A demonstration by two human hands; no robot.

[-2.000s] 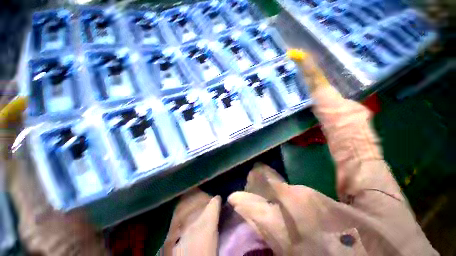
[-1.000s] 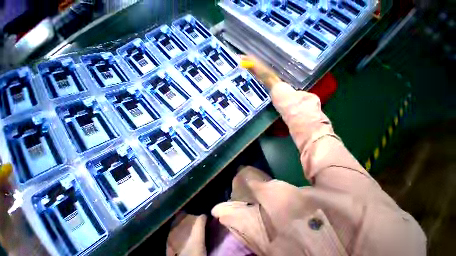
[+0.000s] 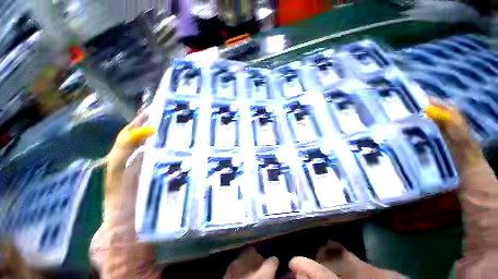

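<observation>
A large clear-edged tray fills the middle of the view. It carries three rows of blister-packed units, each with a black and white face. My left hand grips the tray's left edge, with a yellow cot on the thumb. My right hand grips the right edge, also with a yellow-covered thumb. The fingers under the tray are hidden. The picture is blurred by motion.
Filled trays lie at the right. Another tray with units lies at the lower left. The green bench runs behind, with blurred dark and red objects beyond it.
The view has swung left, so the held tray now sits more central and level. My left hand has come fully into view. A tray at the lower left now shows.
</observation>
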